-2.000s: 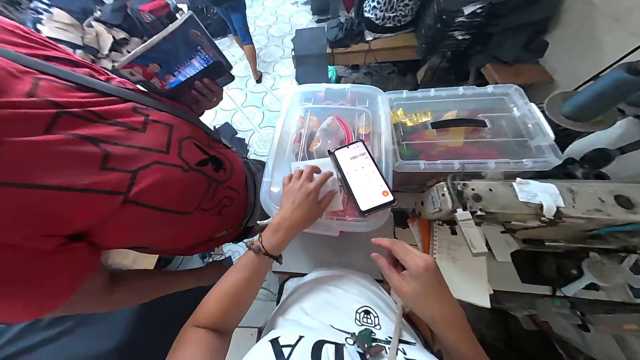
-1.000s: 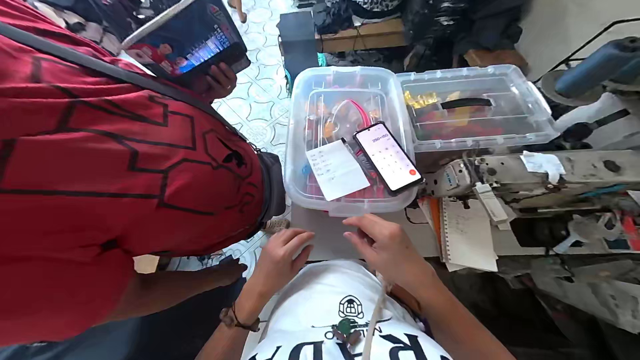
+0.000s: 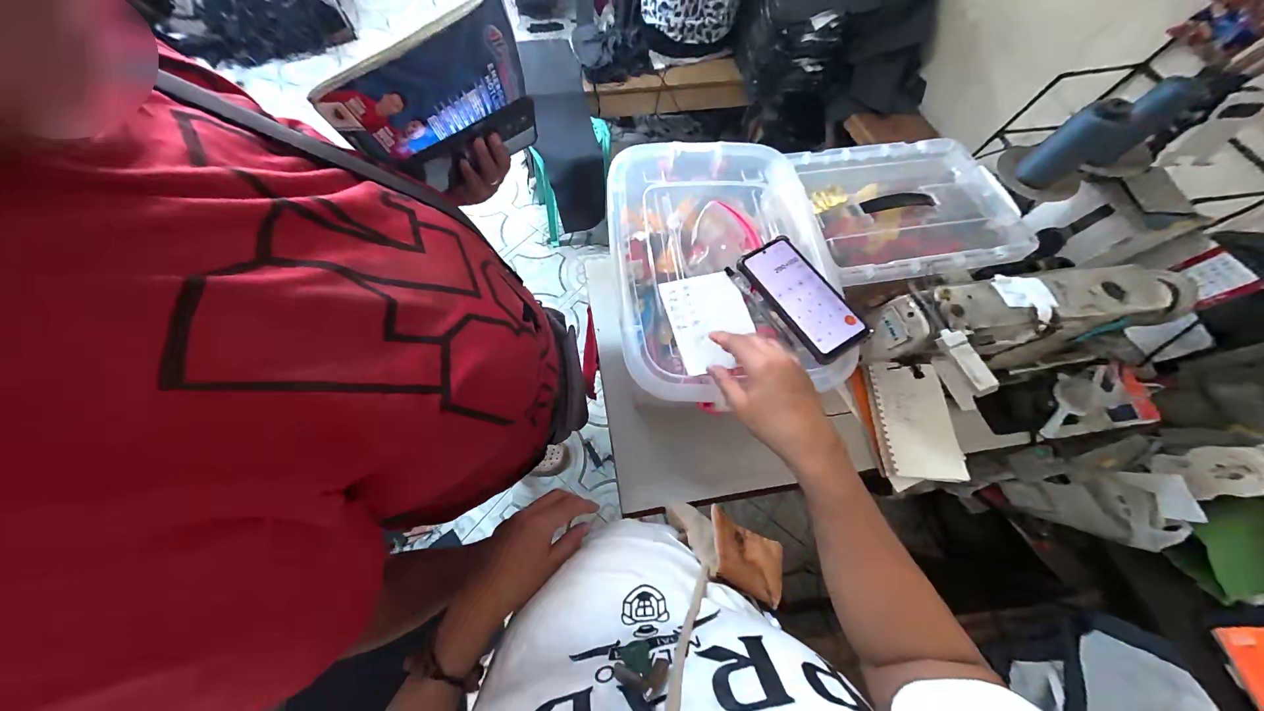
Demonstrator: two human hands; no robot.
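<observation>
My right hand (image 3: 765, 395) reaches over the near edge of a clear plastic bin (image 3: 642, 365), thumb and index finger at the lower edge of a white paper slip (image 3: 706, 311) with handwriting; whether they pinch it I cannot tell. The slip lies on the bin's lid. Beside it, to the right, rests a smartphone (image 3: 802, 296) with a calculator on its screen, and a dark pen (image 3: 755, 291) lies between the two. Low at the left, against my white shirt (image 3: 592, 612), is my left hand (image 3: 543, 538), fingers loosely bent and holding nothing visible.
A person in a red shirt (image 3: 326, 395) stands close on the left, holding a tablet or similar device (image 3: 434, 89). A second clear box (image 3: 923, 212) with a black handle adjoins the bin. At the right are a sewing machine (image 3: 1066, 306), a spiral notebook (image 3: 913, 420) and thread cones (image 3: 1076, 143).
My right hand has moved forward to the slip from near my body. My left hand, on the slip two seconds ago, has drawn back to my left side.
</observation>
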